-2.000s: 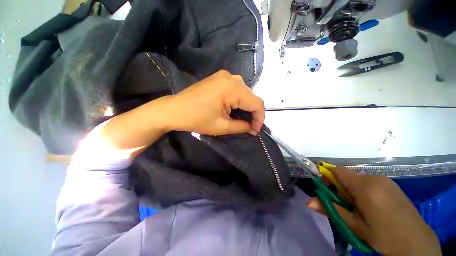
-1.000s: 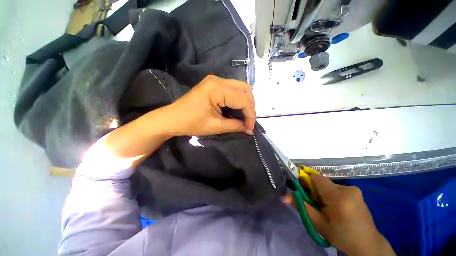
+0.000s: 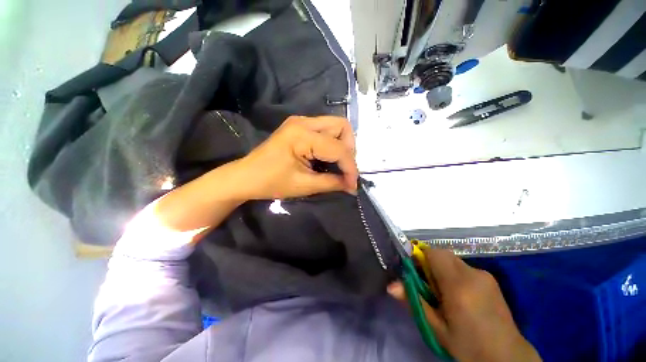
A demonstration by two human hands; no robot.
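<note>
A dark grey garment lies in a heap across my lap and the table's left part. A zipper shows as a line of pale teeth along its near right edge. My left hand pinches the garment at the upper end of these teeth. My right hand holds scissors with one green and one yellow handle loop. Their silver blades point up and left along the garment's edge beside the zipper, with the tips close to my left fingertips. The blades look nearly closed.
The sewing machine head stands at the upper right. Black thread snips and a small round metal piece lie below it. A ruler tape runs along the table's front edge. Brown board shows at the upper left, blue material at the lower right.
The scissors have moved left and the blades have come closer together. The blades lie nearer the zipper edge. My left hand keeps its pinch. The whole view has shifted slightly.
</note>
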